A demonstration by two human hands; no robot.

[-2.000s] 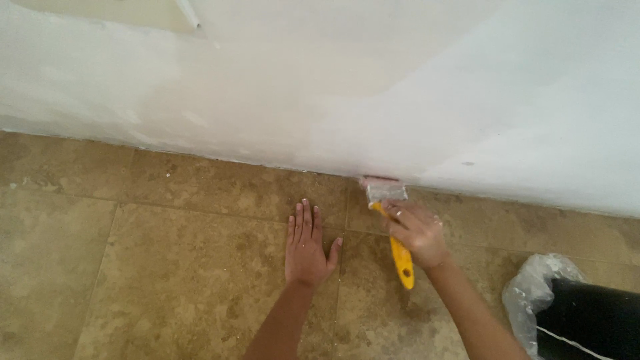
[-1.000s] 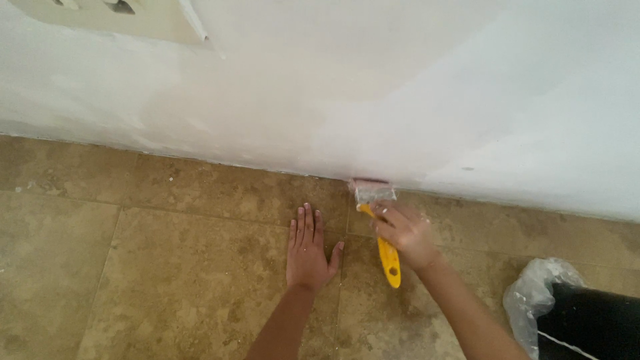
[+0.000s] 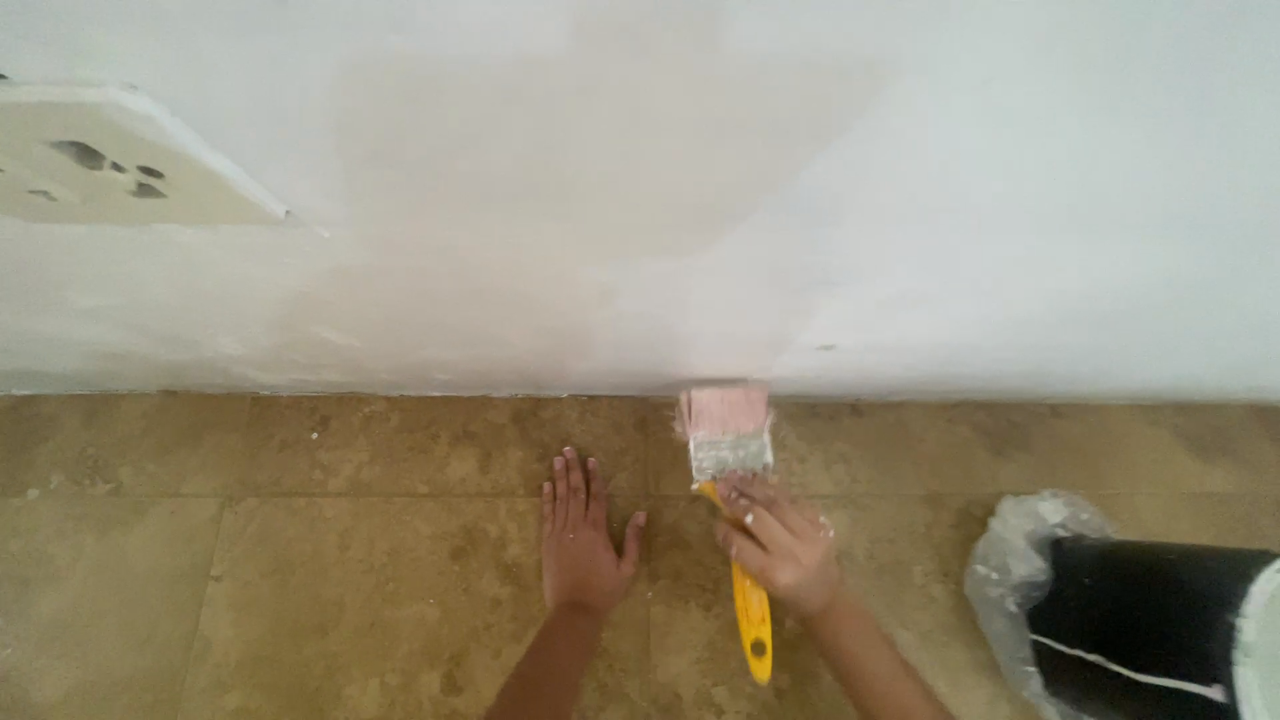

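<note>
My right hand (image 3: 780,550) grips a paintbrush (image 3: 731,440) with a yellow handle, a paint-smeared metal ferrule and pinkish bristles. The bristle tips meet the foot of the white-painted wall (image 3: 960,250), where it joins the floor. Flat on the brown floor tiles (image 3: 400,590), with its fingers a little apart, rests my left hand (image 3: 585,545), to the left of the brush. Specks of white paint show on the right hand's fingers. A duller beige patch (image 3: 600,150) spreads over the middle of the wall.
At the lower right is a black bucket (image 3: 1130,610) with a whitish rim and a white drip down its side. Clear plastic film (image 3: 1020,580) lies crumpled against it. A beige electrical outlet plate (image 3: 130,170) is on the wall at upper left.
The view has tilted and shows more of the wall and outlet plate. The brush in my right hand now points more nearly straight at the wall. My left hand stays on the floor.
</note>
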